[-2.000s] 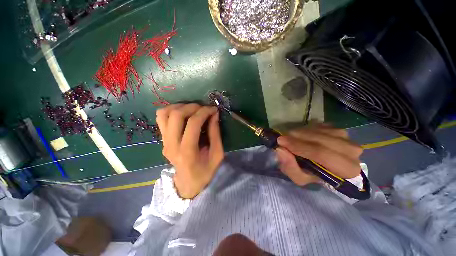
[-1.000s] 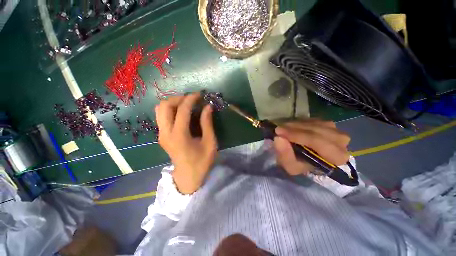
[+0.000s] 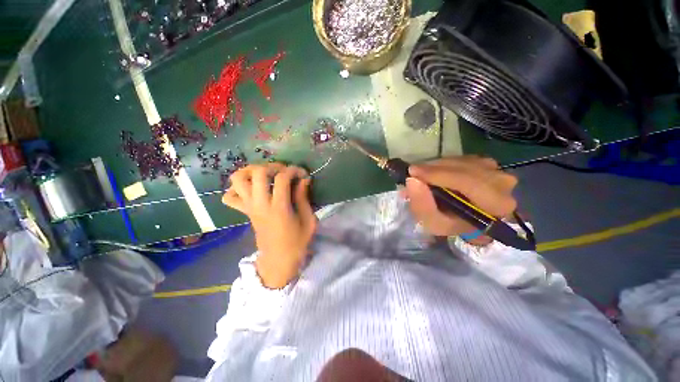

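My right hand holds a black soldering iron with a yellow stripe, its metal tip pointing up and left. The tip is beside a small silvery part on the green mat. My left hand is at the mat's near side with fingers curled down. A thin silvery strand of solder wire runs from its fingertips towards the small part. The fingers' grip is partly hidden. Red lead wires lie in a loose pile beyond, and small dark components are scattered to the left.
A round tin of silvery scrap stands at the back. A black fan with a spiral guard stands at the right beside a beige pad. A silvery reel is at the left bench edge. Dark pieces lie at the far left.
My left hand has drawn back from the small part towards me, and the solder strand now shows. The iron tip stays near the part. The camera view has shifted.
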